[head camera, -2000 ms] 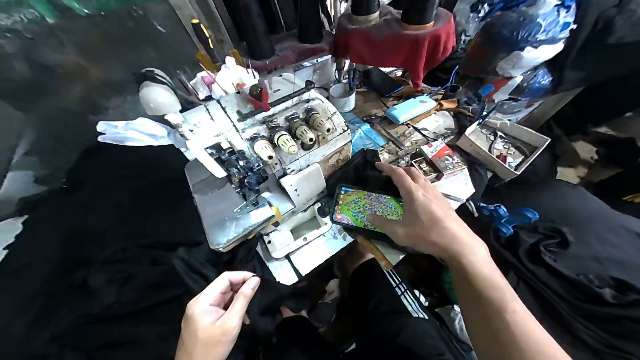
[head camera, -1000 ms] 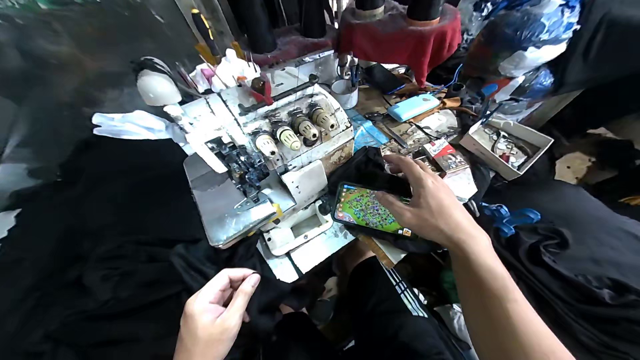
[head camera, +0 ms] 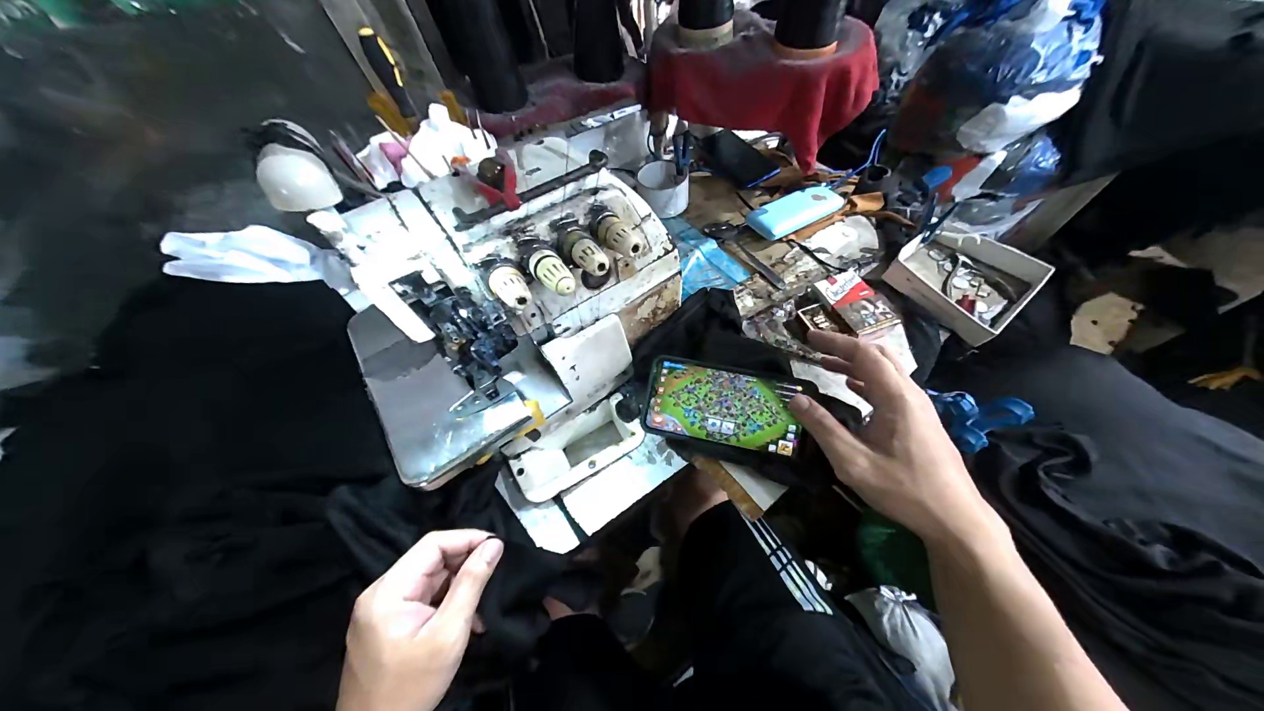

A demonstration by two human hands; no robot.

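A smartphone (head camera: pixel 726 405) with a colorful game on its screen lies on dark cloth beside an overlock sewing machine (head camera: pixel 553 247). Over the phone's right end is my right hand (head camera: pixel 879 434), fingers apart, the thumb near or on the screen's edge. My left hand (head camera: pixel 420 617) is low on the left, in front of the machine, with thumb and forefinger brought together; whether anything thin is between them cannot be told. Black fabric (head camera: pixel 395 523) lies behind and around that hand. The machine's metal work plate (head camera: pixel 425 415) is above it.
Right of the machine, a cluttered table holds a light blue case (head camera: pixel 795 211), a white cup (head camera: pixel 663 188), small boxes (head camera: pixel 857 301) and an open cardboard box (head camera: pixel 1032 281) of small parts. Thread cones (head camera: pixel 597 44) stand behind, near a red cloth (head camera: pixel 760 84). Dark fabric (head camera: pixel 1116 474) is piled at right.
My right hand's thumb has drawn back from over the middle of the phone screen to its right edge. The picture on the screen has changed. My left hand has hardly moved.
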